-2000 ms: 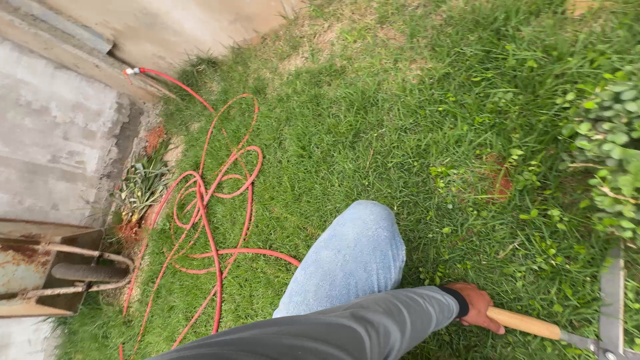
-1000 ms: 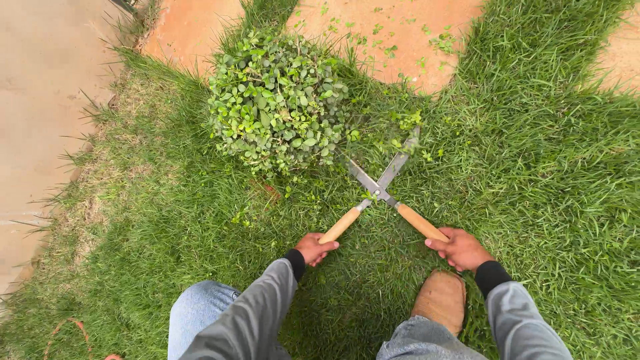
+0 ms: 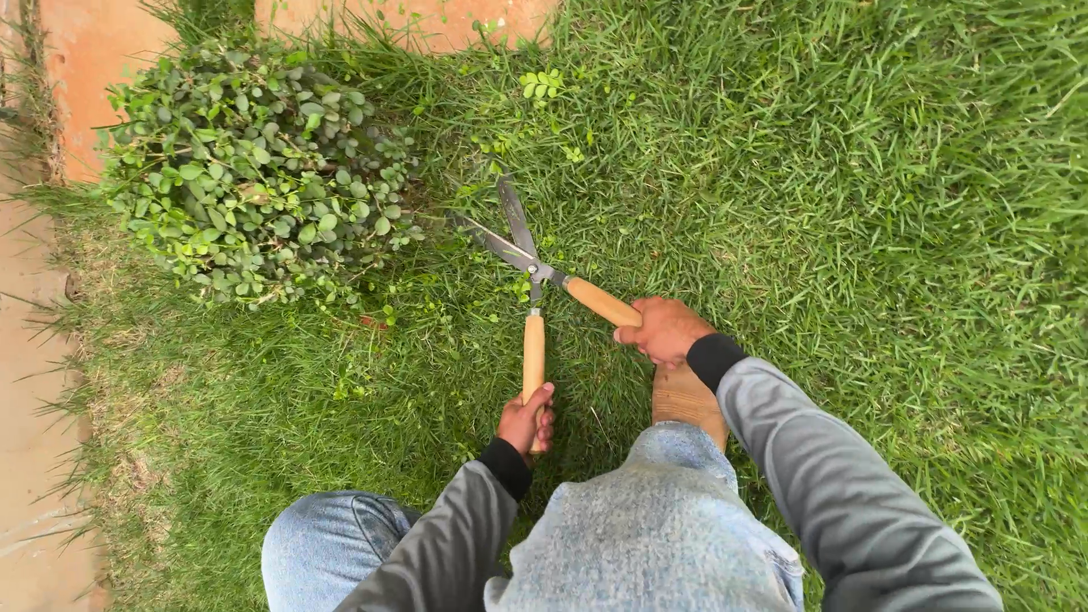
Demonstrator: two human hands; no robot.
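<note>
My left hand (image 3: 525, 420) is closed around one wooden handle of the hedge shears (image 3: 533, 269). The other wooden handle is gripped near its end by my right hand (image 3: 667, 329). The metal blades stand apart over the grass and point up and to the left, just right of a small rounded leafy shrub (image 3: 263, 183). Cut sprigs (image 3: 541, 83) and loose leaves lie on the grass around the blade tips.
Terracotta-coloured paving slabs (image 3: 416, 21) border the grass (image 3: 833, 212) at the top left. A pale wall or paved strip (image 3: 38, 408) runs down the left edge. My brown boot (image 3: 687, 399) and jeans-clad knees are close below the shears.
The view has swung from the red hose to the shrub. Since one second ago, the shears have turned, their blades now pointing more to the left, with both hands still on the handles.
</note>
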